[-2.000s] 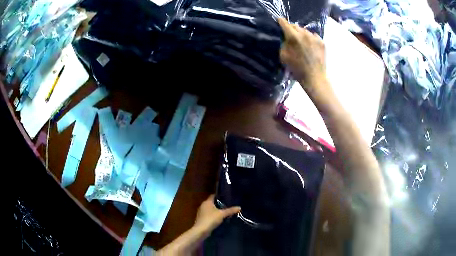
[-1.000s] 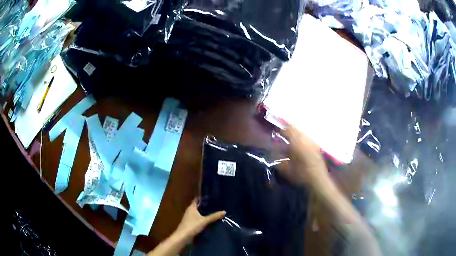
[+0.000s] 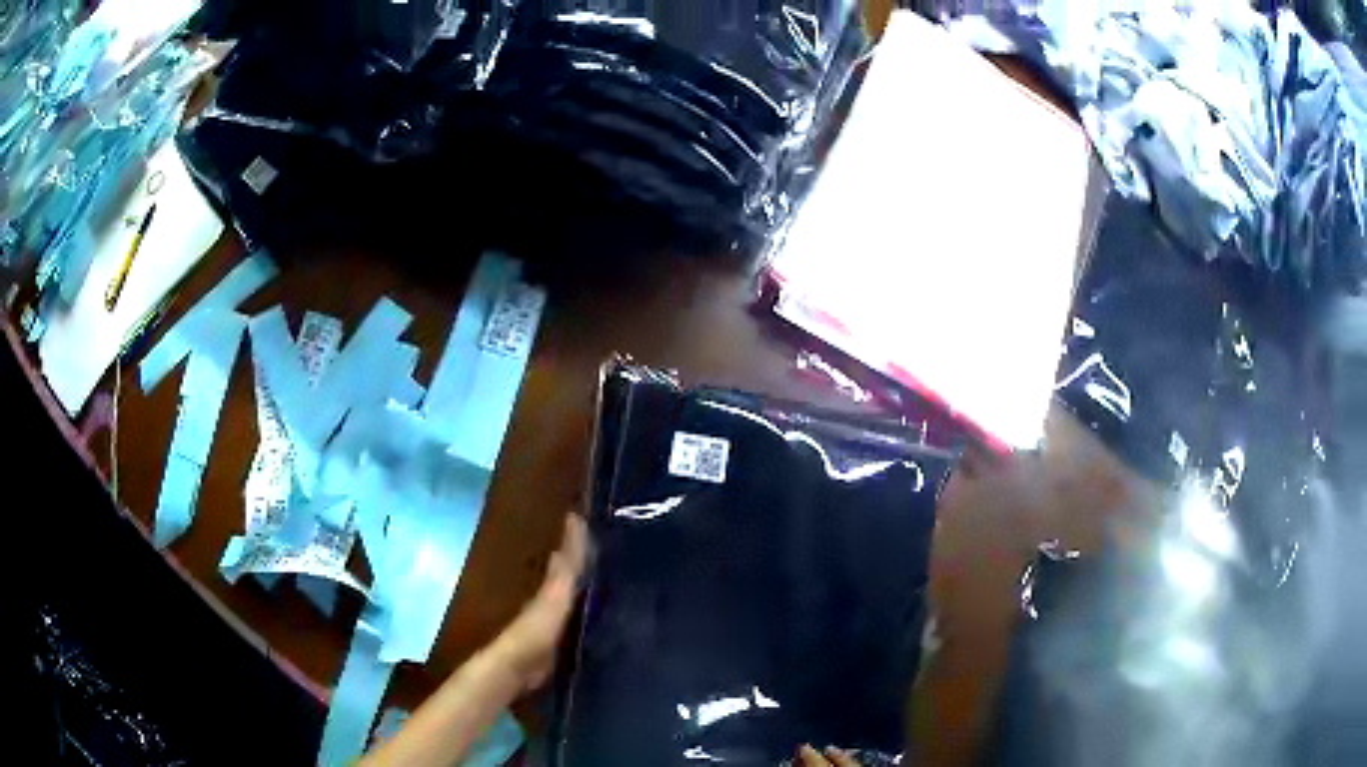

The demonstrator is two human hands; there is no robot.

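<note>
A black garment in a shiny clear bag [image 3: 750, 584] lies flat in front of me, with a small white code label [image 3: 699, 456] near its upper left corner. My left hand [image 3: 525, 637] is against the pack's left edge; whether its fingers grip the edge is hidden. Only a few fingertips of my right hand [image 3: 828, 757] show at the bottom edge of the picture, at the near part of the pack. The rest of that hand is cut off.
Pale blue backing strips [image 3: 405, 480] lie at left, beside white paper [image 3: 128, 285] with a yellow pencil [image 3: 131, 258]. A bagged garment stack [image 3: 600, 135] stands at the far side. Flat empty poly bags [image 3: 937, 225] lie right of it. A crumpled white-blue heap [image 3: 1199, 128] is far right.
My right hand has moved from the far stack down to the near end of the pack. My left hand has slid off the pack's top to its left edge. The view has shifted.
</note>
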